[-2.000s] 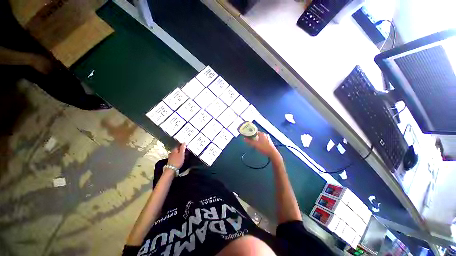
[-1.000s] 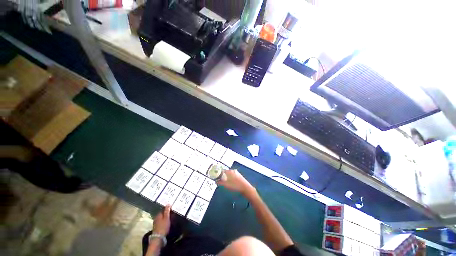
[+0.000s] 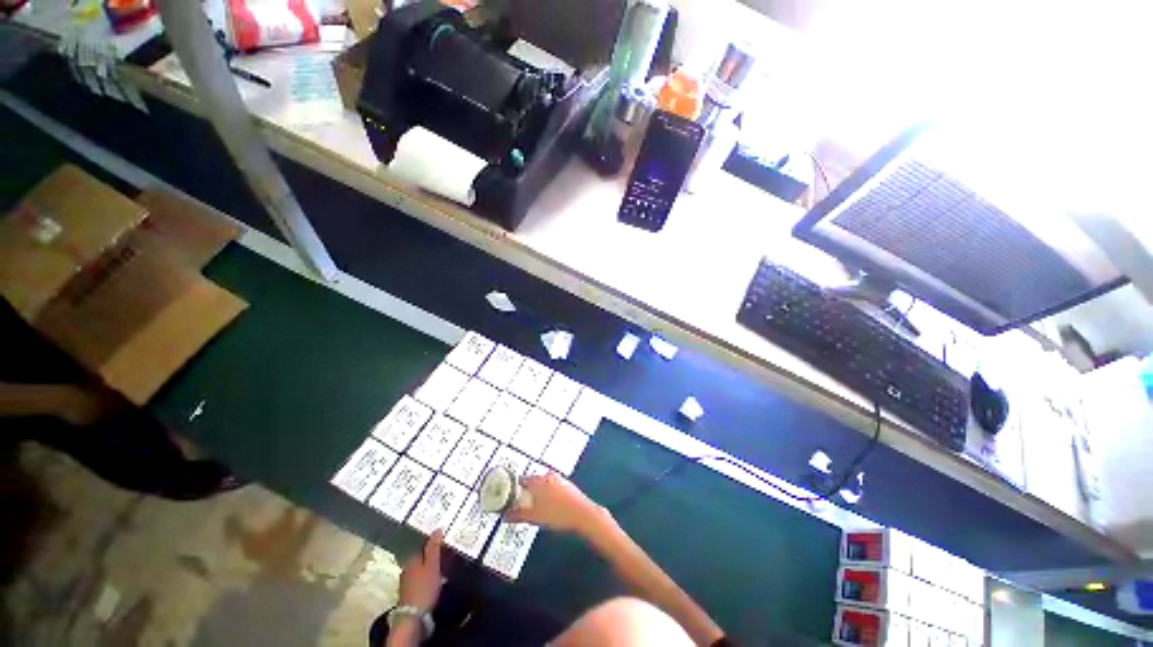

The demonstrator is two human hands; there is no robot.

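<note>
A tight grid of small product boxes (image 3: 470, 436) lies on the green bench, white label sides up, with black print on many faces. My right hand (image 3: 556, 503) holds the handheld barcode scanner (image 3: 497, 489), its pale rounded head over the boxes at the near right of the grid. My left hand (image 3: 421, 579) is at the near edge of the grid, fingertips against the boxes; it holds no tool. The scanner cable (image 3: 727, 460) runs across the bench edge to the right.
The raised desk holds a label printer (image 3: 474, 108), a dark upright terminal (image 3: 661, 171), a keyboard (image 3: 850, 350), a mouse (image 3: 988, 402) and a monitor (image 3: 967, 228). More boxes (image 3: 913, 590) stand at lower right. An open carton (image 3: 114, 272) and another person's arm (image 3: 57, 402) are at left.
The scanner in my right hand has moved nearer me, from the grid's right side to its near right corner. My left hand stays at the near edge. The hand at far lower right is gone from view.
</note>
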